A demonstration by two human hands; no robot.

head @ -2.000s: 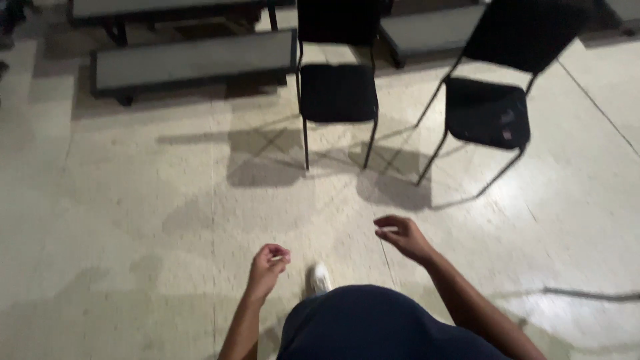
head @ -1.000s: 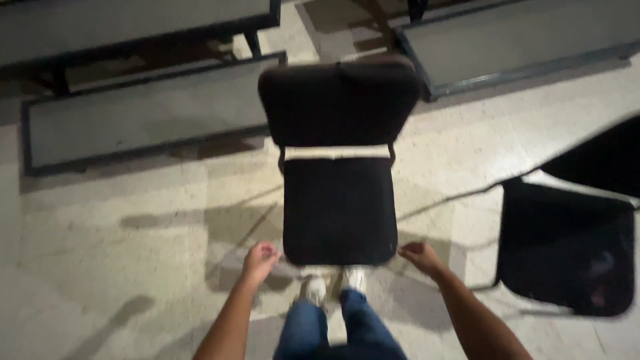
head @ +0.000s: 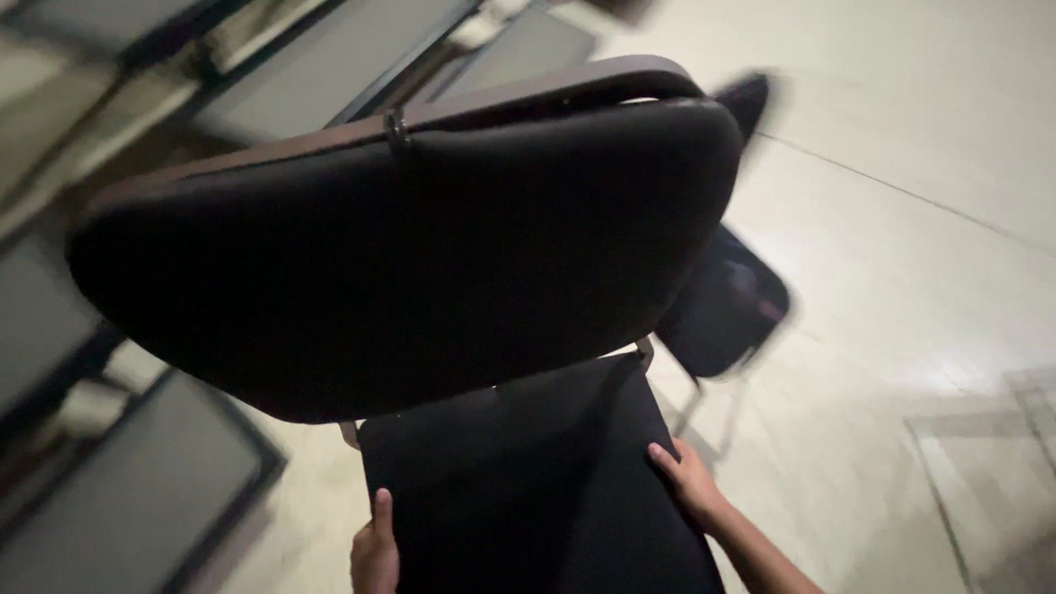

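A black padded chair fills the middle of the view, its backrest (head: 412, 264) large and close to the camera, with a metal frame behind its top edge. Below the backrest lies the black seat (head: 528, 478). My left hand (head: 376, 544) grips the seat's left edge, thumb on top and fingers hidden beneath. On the opposite edge my right hand (head: 689, 483) has its thumb over the seat, its other fingers mostly out of sight under it. The chair's legs are hidden.
A second black chair (head: 726, 305) stands to the right behind the held one, blurred. Low grey platforms with dark edges (head: 140, 487) run along the left and upper left. Pale floor (head: 891, 313) with dark lines stretches to the right.
Both hands, beside the chair's seat a second ago, now grip its edges. The chair is much closer to the camera. The view has turned.
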